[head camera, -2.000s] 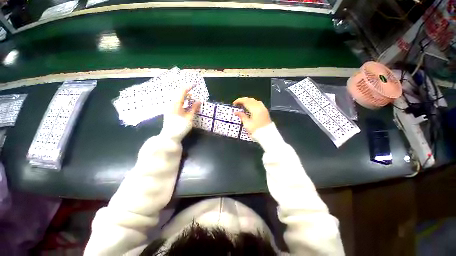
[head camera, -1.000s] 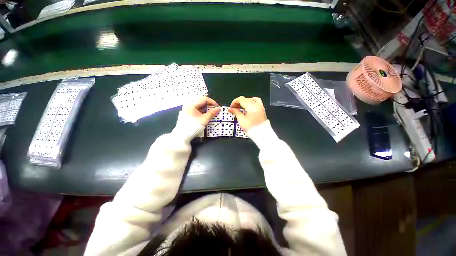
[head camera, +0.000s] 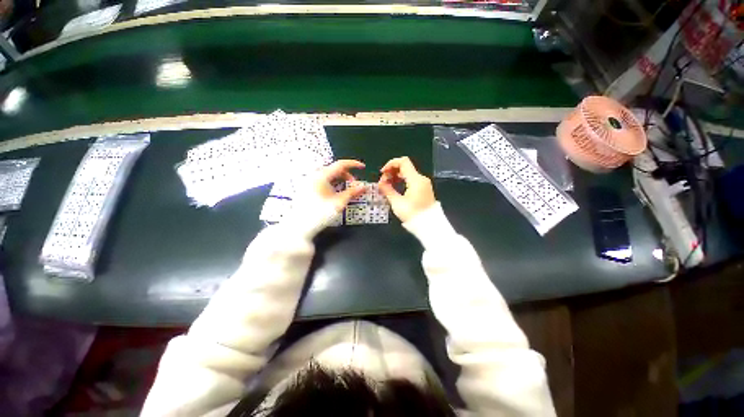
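A small white board panel (head camera: 367, 213) with black marks is between my hands, shorter than before, with part of it hidden by my fingers. My left hand (head camera: 336, 186) grips its left part with the fingertips. My right hand (head camera: 407, 189) has thumb and fingertips curled at its upper right corner; whether they touch it is hard to tell. The loose panel pile (head camera: 253, 155) lies fanned to the left, and a white panel part (head camera: 279, 205) shows between the pile and my left wrist. The right-hand panel stack (head camera: 519, 179) lies slanted on a clear plastic bag (head camera: 453, 155).
A bagged panel pack (head camera: 94, 204) lies far left, with smaller bagged panels (head camera: 14, 183) at the edge. At the right are a pink fan (head camera: 600, 134), a dark phone-like rectangle (head camera: 609, 224) and a white power strip (head camera: 675, 216) with cables. The green belt (head camera: 326, 65) runs beyond.
The held panel shows a shorter length. My hands have come closer together. A white panel part now shows beside the loose pile, near my left wrist.
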